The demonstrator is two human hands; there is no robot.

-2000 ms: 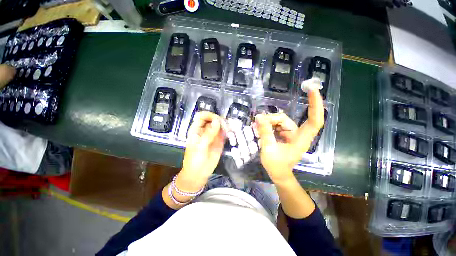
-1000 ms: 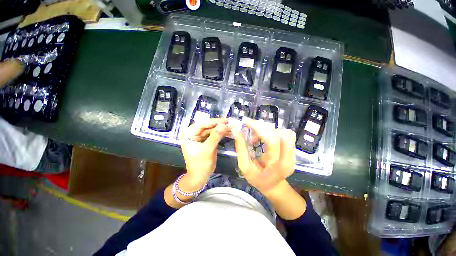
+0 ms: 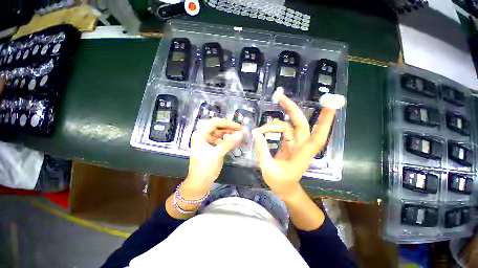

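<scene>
My left hand [image 3: 210,152] pinches a clear sticker sheet [image 3: 237,152], which hangs blurred below the fingertips with a few pale ovals. My right hand [image 3: 290,154] is just right of it. Two of its fingers are extended, with a whitish oval adhesive pad [image 3: 333,100] on one tip and a smaller whitish piece [image 3: 278,95] on the other. Its thumb and another finger are near the sheet; whether they grip it is unclear. Below lies a clear blister tray [image 3: 144,125] of black handset housings [image 3: 163,118]; my hands partly hide its front row.
A second blister tray [image 3: 390,157] of housings stands at right. A black tray [image 3: 52,99] with silvery ovals lies at left, a fingertip at its edge. Spare sticker sheets [image 3: 262,13], a round red-centred badge [image 3: 192,7] and a white sheet [image 3: 430,39] lie at the back.
My hands came together over the front row, then moved slightly apart. Right fingers now extend, with whitish pieces showing on two tips. The view has shifted slightly. The neighbour's hand has mostly left the black tray.
</scene>
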